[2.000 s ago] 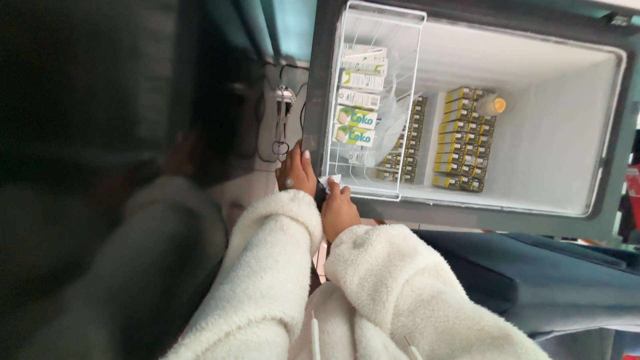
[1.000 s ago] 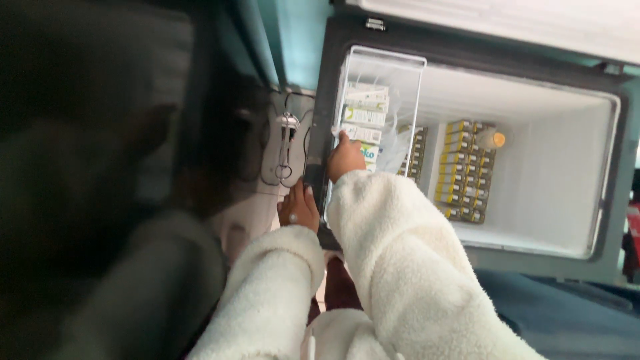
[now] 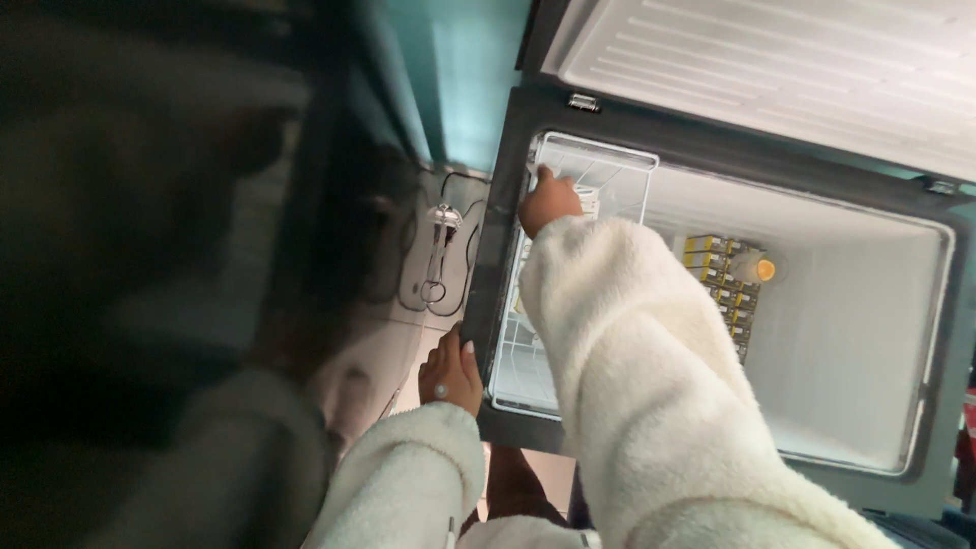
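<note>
My right hand (image 3: 550, 202) reaches to the far left corner of an open chest freezer (image 3: 492, 267), at the inner wall beside the wire basket (image 3: 657, 162). A small pale thing shows at its fingertips; whether it is held cannot be told. Part of a white carton (image 3: 587, 200) shows next to the hand, and my sleeve hides most of the basket. My left hand (image 3: 451, 375), with a ring on one finger, rests against the outer left side of the freezer. Yellow and dark cartons (image 3: 705, 259) stand on the freezer floor with an orange-capped bottle (image 3: 765, 270) beside them.
The raised freezer lid (image 3: 762, 69) stands at the back. Cables and a metal object with a ring (image 3: 433, 291) lie on the floor left of the freezer. A dark glossy surface (image 3: 152, 267) fills the left side and reflects my arms.
My right hand has moved from the near left corner along the freezer's left edge to the far corner. My left hand stays by the outer side. The view has shifted, showing more of the lid.
</note>
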